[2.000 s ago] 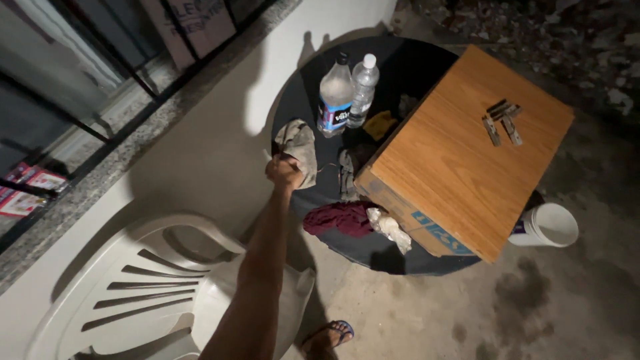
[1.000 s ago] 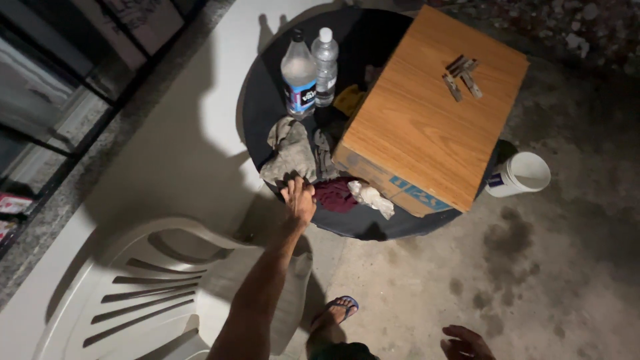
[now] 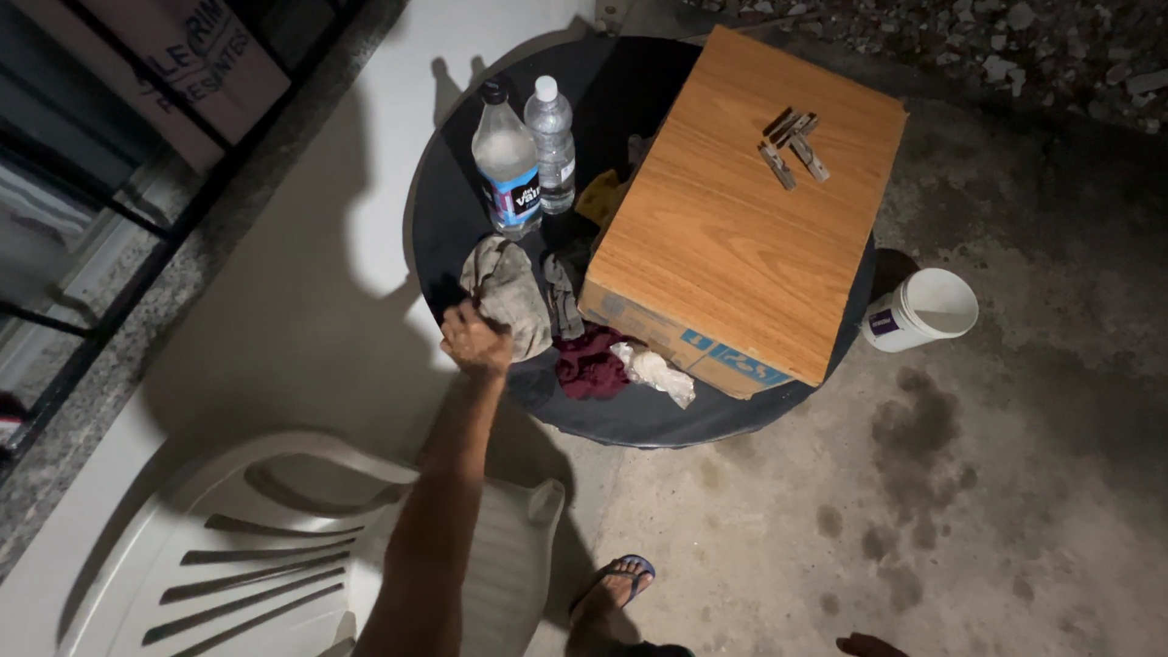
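My left hand [image 3: 476, 339] rests at the lower left edge of a crumpled grey cloth [image 3: 513, 290] on the round black table [image 3: 456, 164]; whether its fingers grip the cloth cannot be told. Right of that cloth lie a darker grey cloth [image 3: 563, 297], a maroon cloth [image 3: 591, 365] and a crumpled clear plastic bag [image 3: 659, 372]. Only a small part of my right hand [image 3: 869, 646] shows at the bottom edge, away from the table. A cardboard box [image 3: 675, 342] under a wood-grain board [image 3: 748, 219] carries several wooden clothespins [image 3: 796, 144].
A labelled plastic bottle [image 3: 507, 169] and a clear water bottle [image 3: 551, 146] stand behind the cloths, near a yellow cloth [image 3: 600, 196]. A white plastic chair [image 3: 274, 547] is at lower left. A white bucket [image 3: 922, 310] sits on the concrete floor [image 3: 730, 529] at right.
My left hand has shifted from the grey cloth's lower right side to its lower left edge. My right hand, absent at first, came into view and now shows less.
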